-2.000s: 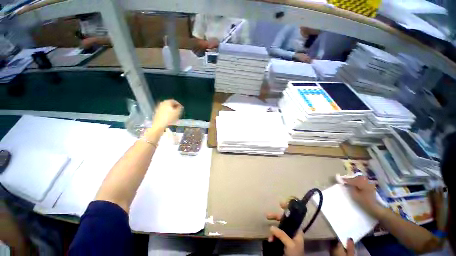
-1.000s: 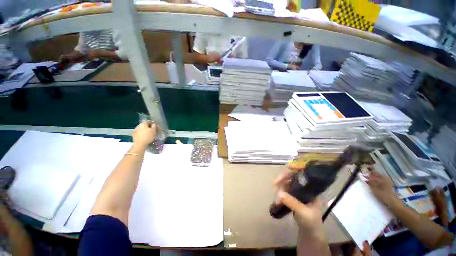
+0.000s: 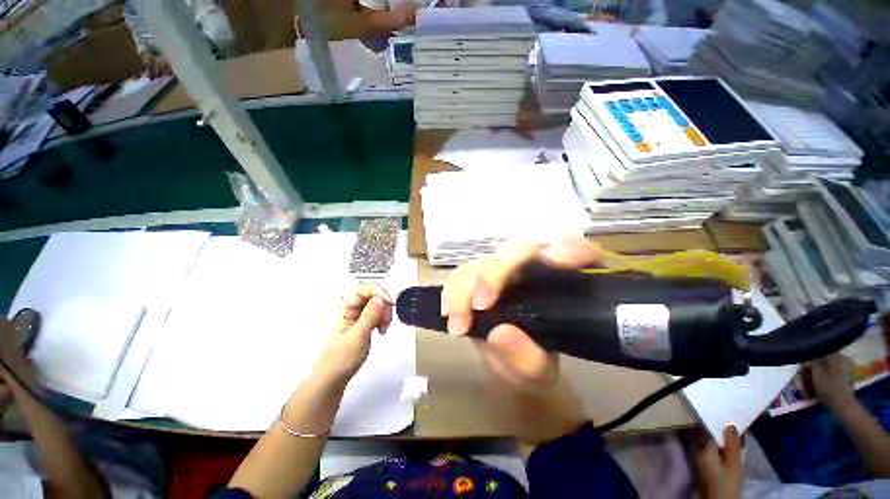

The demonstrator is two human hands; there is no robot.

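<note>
My right hand [image 3: 517, 341] is wrapped around the black electric screwdriver [image 3: 586, 312], which lies level with its nose pointing left. Yellow strands [image 3: 673, 263] run along its rear top. My left hand [image 3: 366, 322] is at the nose, with thumb and fingertips pinched together by the thin bit. Whether a screw is between them is too small to tell. The clear screw box [image 3: 375, 245] sits behind my left hand. The screw bag [image 3: 265, 226] lies left of it, by the metal post.
White units are stacked low [image 3: 488, 219] behind the screwdriver, with a taller stack topped by a face-up unit [image 3: 673, 112] at right. Another person's hands [image 3: 720, 458] hold a white slab at right. A flat white unit [image 3: 83, 341] lies at left.
My left hand has moved from the screw bag to the screwdriver's nose. My right hand has raised the screwdriver and turned it level, nose to the left. The view has shifted.
</note>
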